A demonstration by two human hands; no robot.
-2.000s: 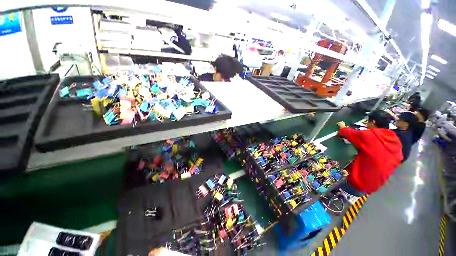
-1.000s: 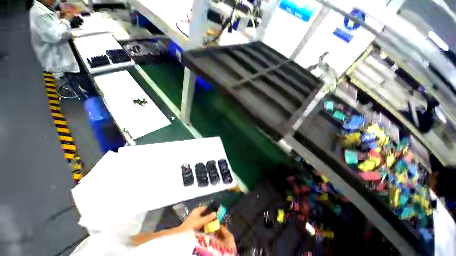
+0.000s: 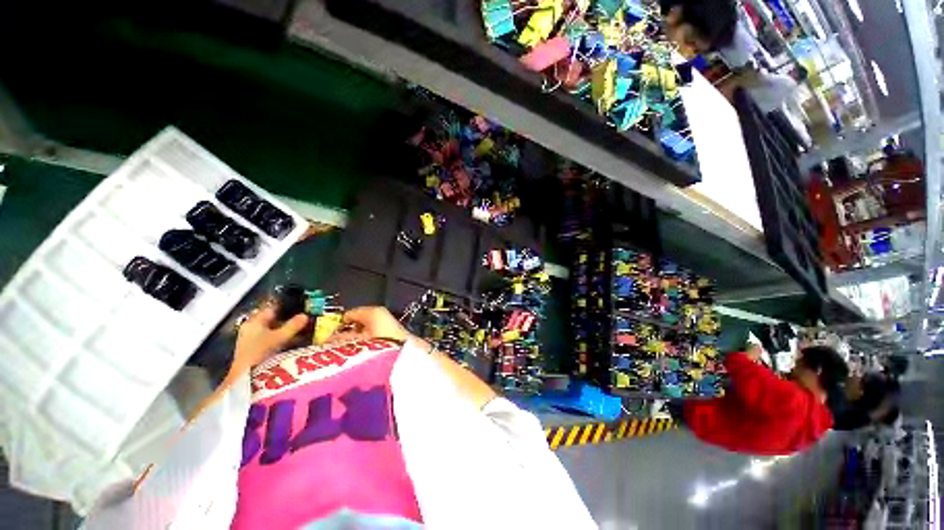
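Note:
My left hand [image 3: 271,333] holds a small black part [image 3: 289,303] with a teal binder clip [image 3: 317,301] on its edge. My right hand [image 3: 371,323] is at a yellow binder clip [image 3: 327,328] on or against the same part; its fingertips are partly hidden. The white tray [image 3: 78,357] lies at my left with several rows of black parts [image 3: 198,257] near its right end. The black compartment tray [image 3: 375,243] lies before me, with a yellow clip [image 3: 430,222] and a dark clip [image 3: 411,243] loose in it.
Clipped parts [image 3: 518,321] and loose clips [image 3: 471,171] lie in the black tray. Stacked trays of clipped parts [image 3: 662,321] stand beyond. A raised shelf [image 3: 414,78] holds heaped clips [image 3: 621,62]. A blue bin [image 3: 580,400] and a person in red [image 3: 761,404] are at the right.
The view has swung back to the right since one second ago. Both hands now show near the middle with the black part and its teal and yellow clips still between them.

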